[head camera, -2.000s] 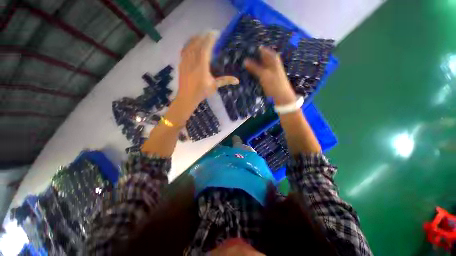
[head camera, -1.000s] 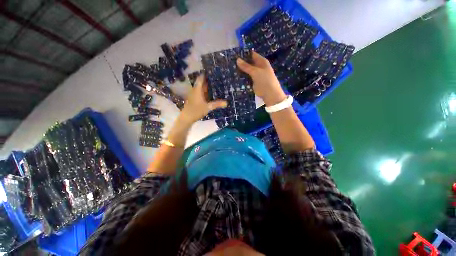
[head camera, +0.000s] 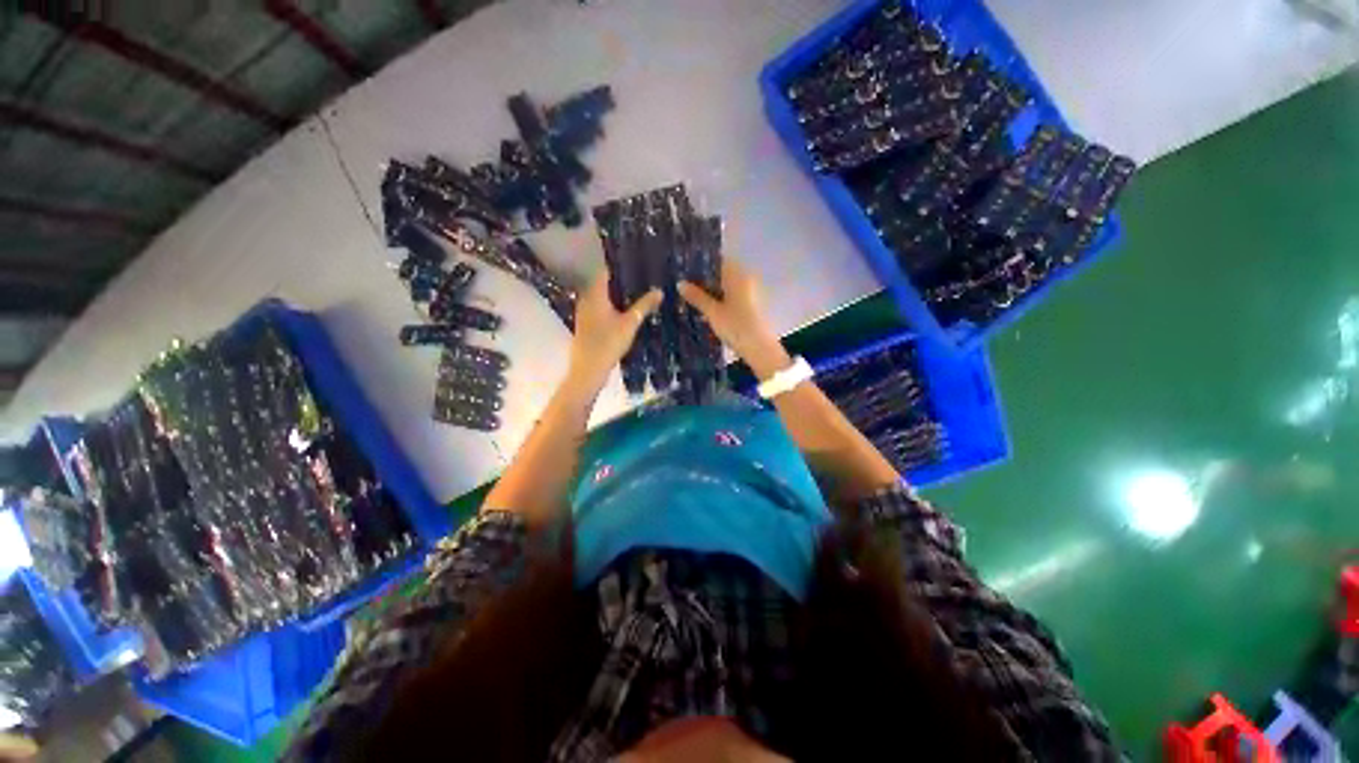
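A dark circuit board panel made of joined parallel strips is held over the white table close to my body. My left hand grips its left edge, thumb on top. My right hand grips its right edge, thumb on top. The fingers under the panel are hidden. Loose board strips lie in a jumbled pile left of my hands. A short strip block lies below the pile.
The upper right blue bin holds dark panels. The lower right blue bin holds more panels. Left blue bins are heaped with panels. The white table runs across. A red stool stands on the green floor.
The hands first reached by the upper right bin, then held a panel beside it. Now the panel is closer to my body, away from the bin, gripped on both sides.
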